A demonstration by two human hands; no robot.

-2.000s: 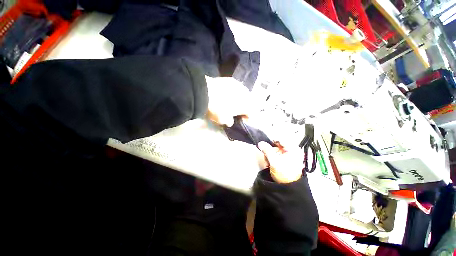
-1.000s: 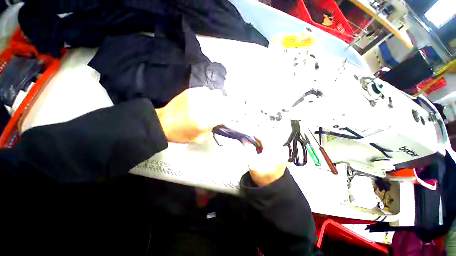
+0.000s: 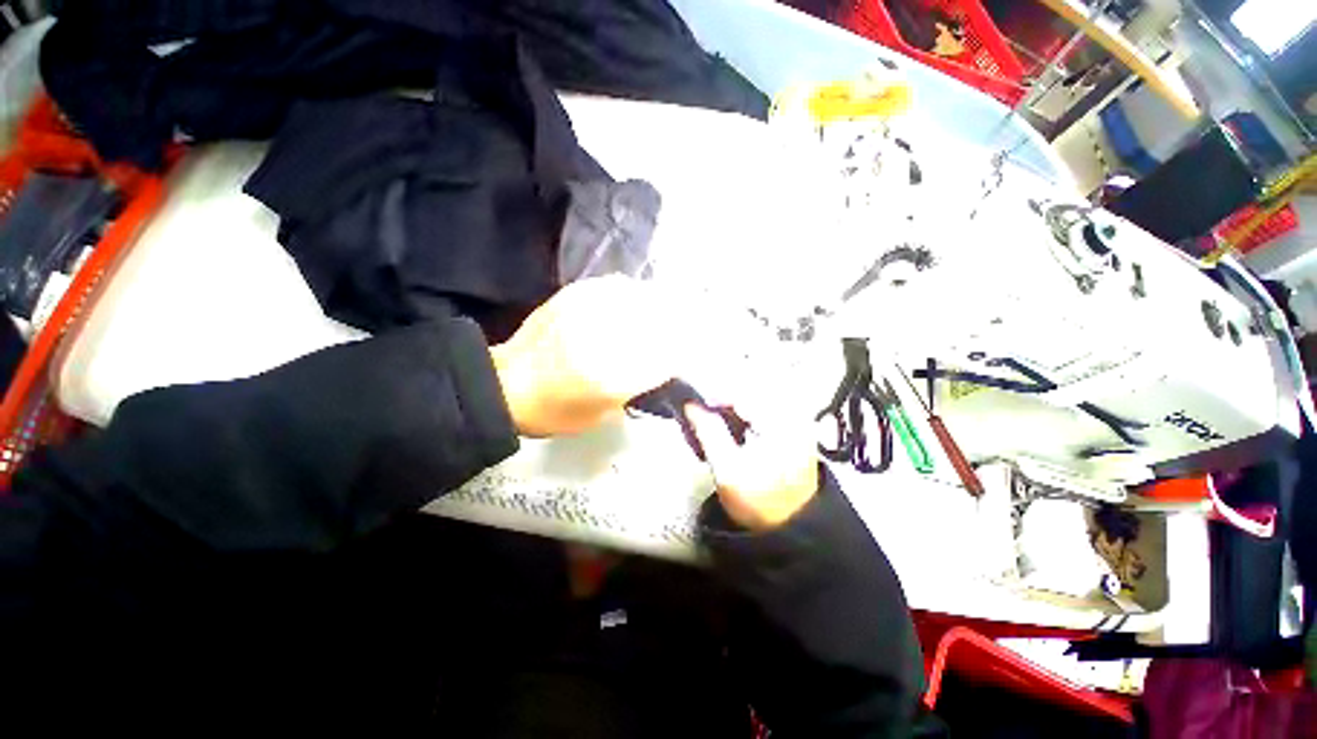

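Note:
My left hand [image 3: 585,354], its fingers washed out by glare, holds the left end of a small dark fabric strip [image 3: 672,400]. My right hand [image 3: 766,459] grips the strip's other end, thumb on top, just above the table's near edge. A dark navy garment piece [image 3: 419,217] lies on the table beyond my left sleeve, its greyish end near my left hand. The needle area of the white sewing machine [image 3: 1069,332] is lost in glare.
Black-handled shears [image 3: 862,419], green snips [image 3: 910,438] and a red-brown-handled tool [image 3: 956,455] lie right of my right hand. A parts tray [image 3: 1127,556] is at the right, a red basket [image 3: 997,671] below it. An orange-red basket [image 3: 84,289] is at far left. More dark garments [image 3: 289,65] lie behind.
Both hands have come closer together, and the strip between them looks shorter and more folded than a second ago. Earlier, the left hand moved left and the view shifted.

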